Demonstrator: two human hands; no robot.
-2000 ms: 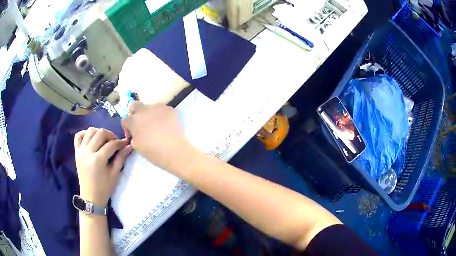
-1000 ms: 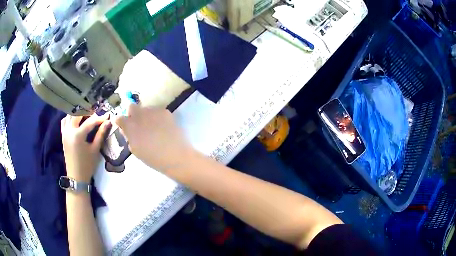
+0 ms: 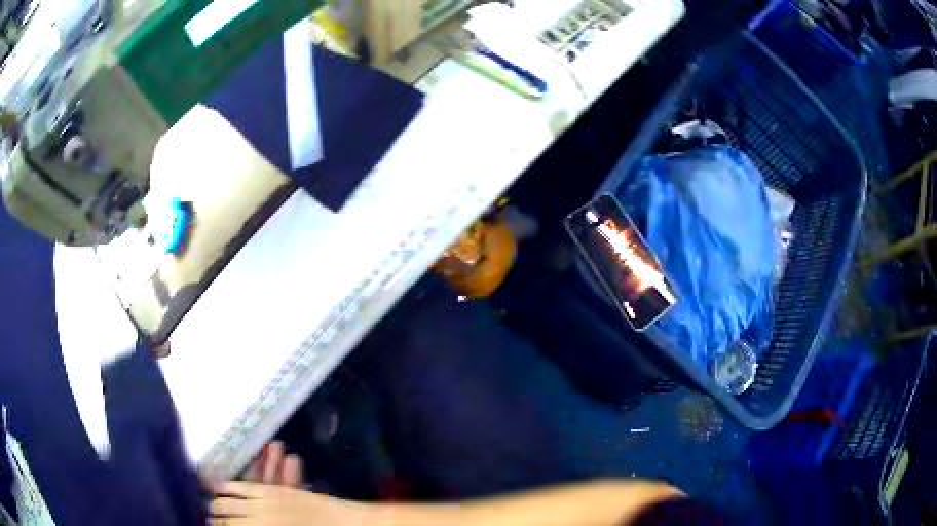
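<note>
Dark navy fabric (image 3: pixel 134 411) hangs over the table's left front edge, with more navy cloth at the far left. A pale strip of material lies over its upper part. The cream-grey machine head (image 3: pixel 77 164) stands above, with a bright blue guard (image 3: pixel 178 226) beside the needle area. The bed cover (image 3: pixel 221 195) shows, with no hand on it. My right hand (image 3: pixel 262 498) is blurred and cut off low in the picture, at the table's front edge beside the navy fabric. Whether it grips the cloth cannot be told. My left hand is out of the picture.
A squarish navy piece (image 3: pixel 354 123) with a white strip (image 3: pixel 301 103) lies right of the head. A blue pen (image 3: pixel 514 72) lies behind it. A dark blue basket (image 3: pixel 822 308) at the right holds a light-blue bag (image 3: pixel 709 236) and a lit smartphone (image 3: pixel 622 262).
The view has shifted right. Both hands have left the needle area: my right hand moved down to the table's front edge, and my left hand went out of the picture.
</note>
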